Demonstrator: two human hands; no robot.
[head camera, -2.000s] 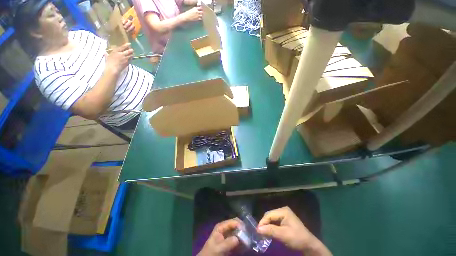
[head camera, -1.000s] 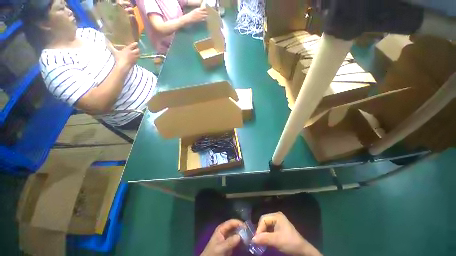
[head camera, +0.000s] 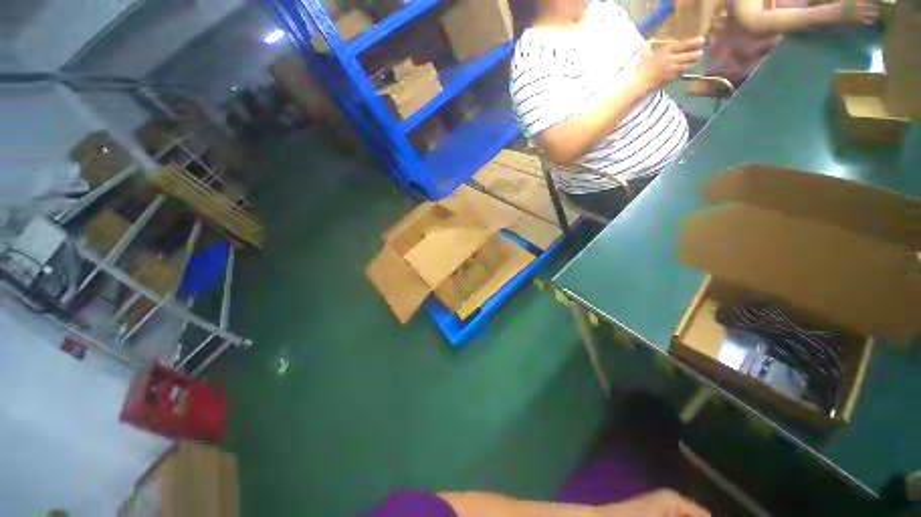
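The open brown mailer box (head camera: 687, 338) sits on the green bench near its front edge, at the right. Its tall lid (head camera: 808, 237) stands raised behind it. A black cable bundle (head camera: 788, 338) and a silvery-white bagged item (head camera: 742, 353) lie in the box. My left hand (head camera: 667, 503) is at the bottom edge, cut off and blurred, below the bench edge; whether it holds anything is hidden. The small clear bag cannot be seen. My right hand is not in view.
A person in a striped shirt (head camera: 596, 96) sits beyond the bench corner. Another open box (head camera: 871, 126) is farther along the bench. An open shipping carton (head camera: 414, 247) stands on a blue tray (head camera: 454, 331) on the floor. Blue shelving (head camera: 404, 141) stands behind; a red bin (head camera: 172, 402) is at left.
The view has swung left, so bench, boxes and person appear farther right. My hands, earlier both on the clear bag, have moved down and right; the right hand has left the picture.
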